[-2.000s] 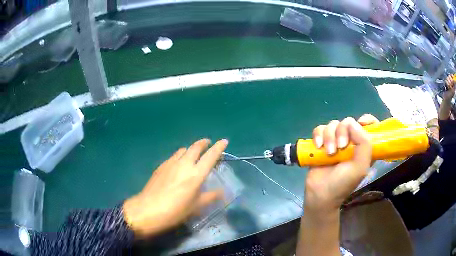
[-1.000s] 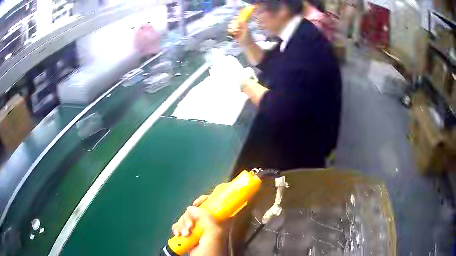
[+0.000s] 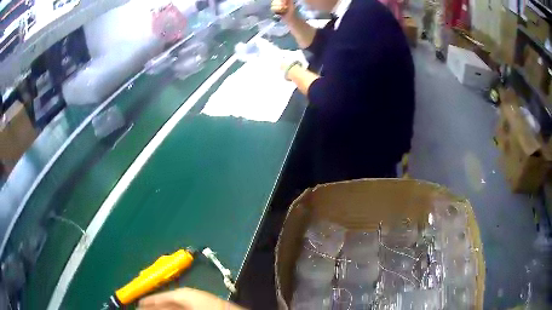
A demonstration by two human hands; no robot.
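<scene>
The yellow-orange electric screwdriver [image 3: 155, 278] is at the lower left, over the green bench [image 3: 206, 175], its black nose towards the bottom edge. Its taped cord [image 3: 219, 269] trails from the rear end towards the bench's front edge. My right hand [image 3: 181, 299] is just below the tool body, cut off by the bottom edge; its fingers point left, and whether they still touch the tool cannot be told. My left hand is out of the picture.
A large open cardboard carton [image 3: 375, 189] full of clear housings [image 3: 393, 260] stands right of the bench. A person in dark clothing [image 3: 363, 91] is at the bench beyond it, beside a white sheet [image 3: 251, 91]. A pale rail [image 3: 130, 172] borders the belt.
The view has turned right from the bench work area and tilted down to the carton. The screwdriver, earlier gripped in my right hand, is lower and further left, with the hand now below its body.
</scene>
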